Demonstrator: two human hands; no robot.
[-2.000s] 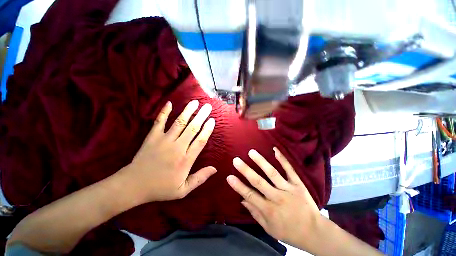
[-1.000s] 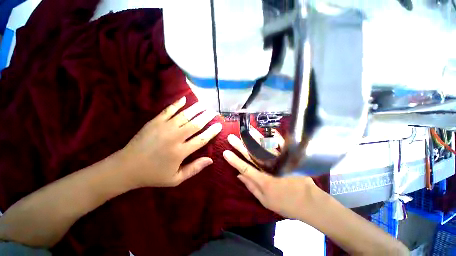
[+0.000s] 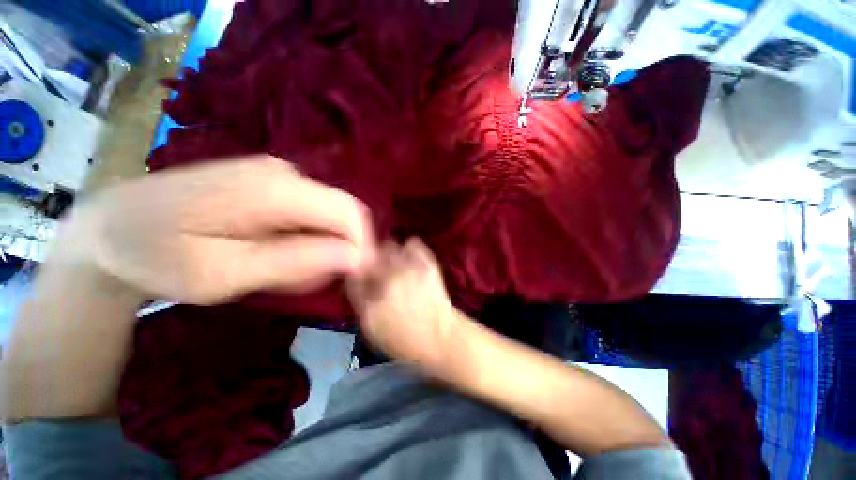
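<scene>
A dark wine-red garment (image 3: 582, 216) lies over the machine table, heaped at the left and smoother at the right. A gathered seam (image 3: 507, 150) with fine ridges shows bright red under the lamp, running to the presser foot and needle (image 3: 524, 114). The sewing machine head (image 3: 554, 37) is at the top. My left hand (image 3: 253, 230), blurred, is raised over the garment's left part, fingers together. My right hand (image 3: 404, 300), also blurred, is beside its fingertips near the garment's front edge, fingers curled. Whether either hand grips cloth cannot be told.
Another machine with a blue round part (image 3: 21, 129) is at the far left. A blue plastic basket (image 3: 798, 394) is at the lower right, with dark red fabric (image 3: 718, 412) beside it. More red fabric (image 3: 216, 384) hangs at the lower left. White tied strips (image 3: 807, 309) hang at the table's right edge.
Both hands have left the flat cloth by the needle and come together nearer my body, at the left. The view has shifted, so the machine head now sits higher and the seam shows fully.
</scene>
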